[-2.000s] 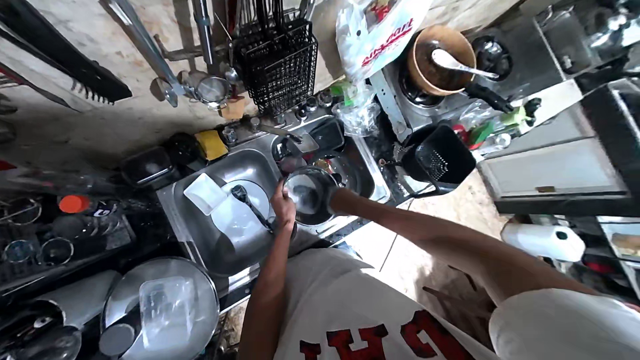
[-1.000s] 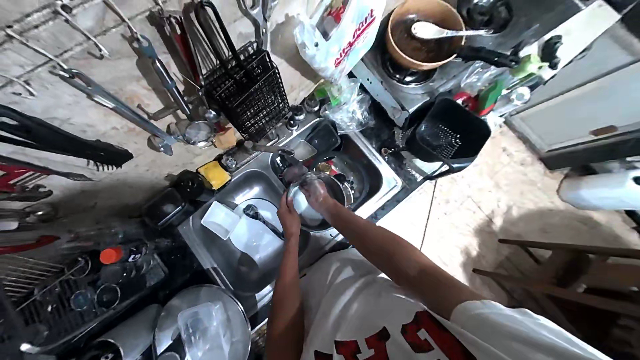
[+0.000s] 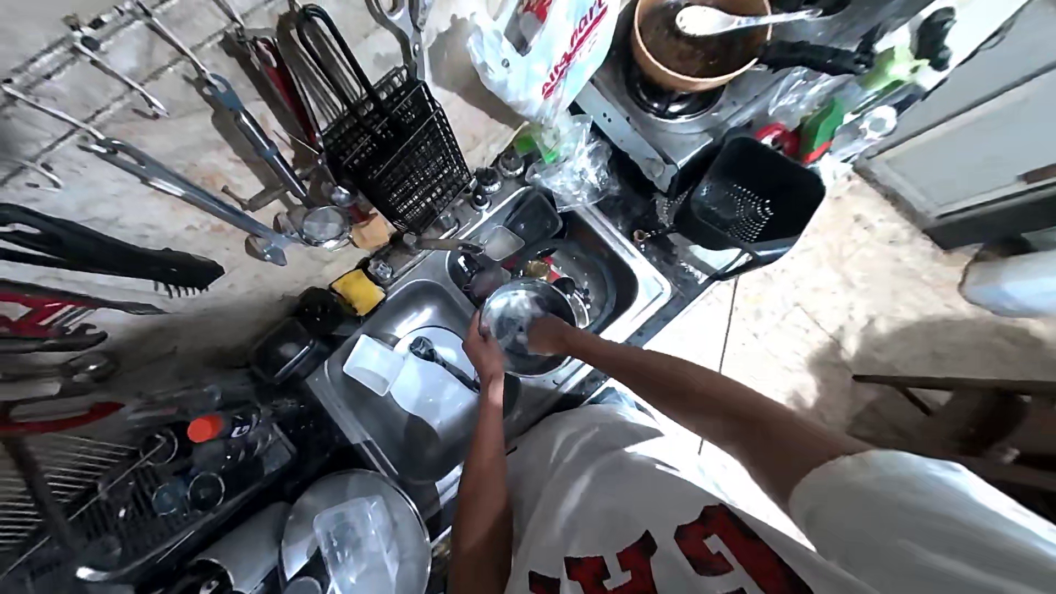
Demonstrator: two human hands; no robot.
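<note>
A round metal bowl (image 3: 540, 360) is tilted over the divider of a double steel sink (image 3: 431, 290). My left hand (image 3: 485, 353) grips its left rim. Inside the bowl, my right hand (image 3: 544, 334) presses near the wall; its fingers are blurred and I cannot tell whether they hold anything. In the left basin lie a white plate (image 3: 441, 392), a white plastic container (image 3: 373, 365) and a black-handled utensil (image 3: 441, 360). The right basin holds a dark pan (image 3: 606, 289) with scraps and a dark rectangular container (image 3: 532, 219). The faucet (image 3: 445, 244) reaches over the sink from the back.
A yellow sponge (image 3: 358, 291) rests behind the left basin. Black wire baskets (image 3: 404, 153) and utensils hang on the wall. A black perforated bin (image 3: 751, 202) stands right of the sink, near a pan (image 3: 701, 49) on the stove. A dish rack (image 3: 239, 487) and large metal lid (image 3: 355, 536) are at left.
My right hand has shifted about within the bowl, while my left hand has stayed at its rim. The bowl's tilt has varied. The view has swung toward the left wall.
</note>
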